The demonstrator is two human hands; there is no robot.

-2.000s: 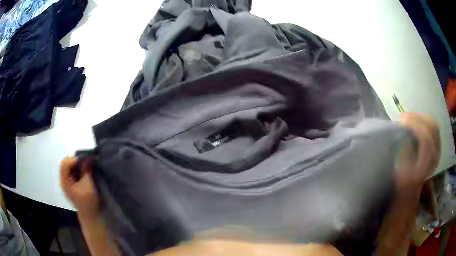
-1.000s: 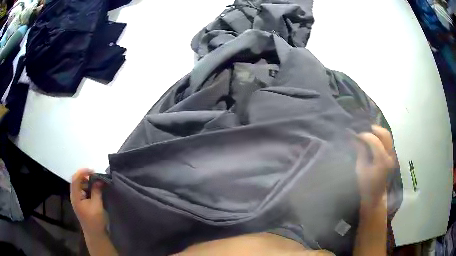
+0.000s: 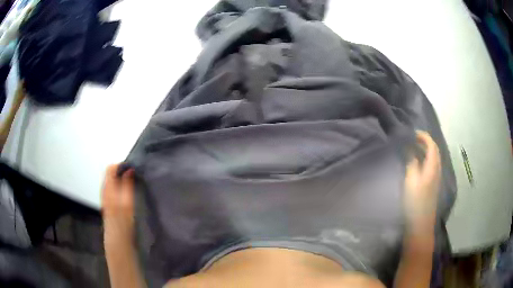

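The grey garment lies spread over the table's near edge and in front of me, its upper part bunched towards the far side. My left hand grips its left edge, with dark cloth between the fingers. My right hand grips its right side, blurred. A straight folded edge runs across the garment between the hands. The thread snips lie on the table to the right of my right hand.
The white table curves around the garment. Navy garments lie at the far left. Dark cloth is at the far right rim. A dark frame shows below the table's left edge.
The garment's front edge, raised and gaping two seconds ago, is flatter. The neck label is no longer visible. Both hands have come closer together, still holding the sides.
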